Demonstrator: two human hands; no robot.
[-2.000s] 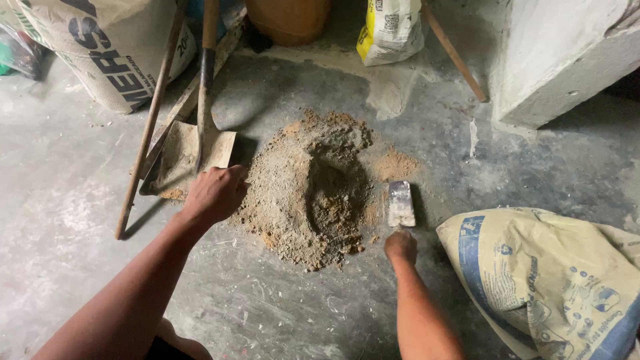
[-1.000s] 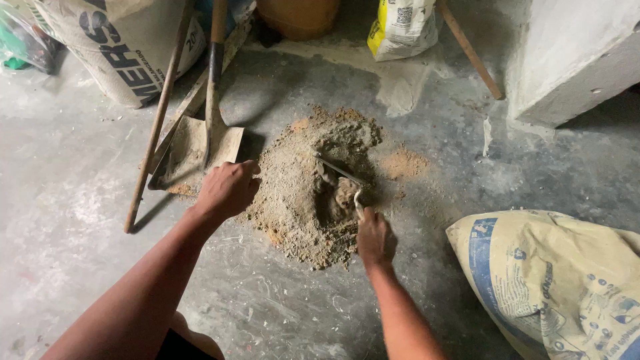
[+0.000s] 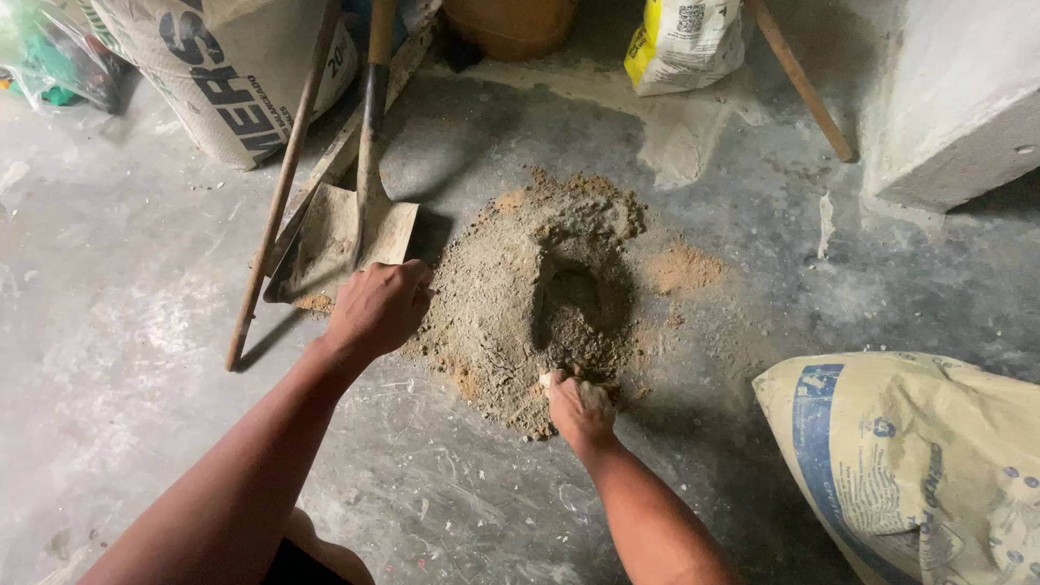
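Note:
A mound of grey mortar mix (image 3: 496,301) lies on the concrete floor, with a dark, damp hollow on its right side. My right hand (image 3: 581,406) is closed around the handle of a trowel (image 3: 547,379) at the mound's lower edge; most of the tool is hidden, and its blade cannot be made out. My left hand (image 3: 382,305) is a loose fist at the mound's left edge, near the blade of a shovel (image 3: 390,231). Whether it holds anything cannot be seen. Some orange sand (image 3: 685,266) is scattered to the right of the mound.
A wooden stick (image 3: 280,203) leans beside the shovel, by a large printed sack (image 3: 236,73). A paper cement bag (image 3: 910,463) lies at lower right. Behind stand a brown container (image 3: 512,28) and a yellow-white bag (image 3: 691,49). Another wooden handle (image 3: 800,77) slants near a concrete block (image 3: 951,122).
My right hand went from beside the mound, trowel on the floor side, to its hollow, and then drew back to the lower edge. My left hand has stayed by the shovel.

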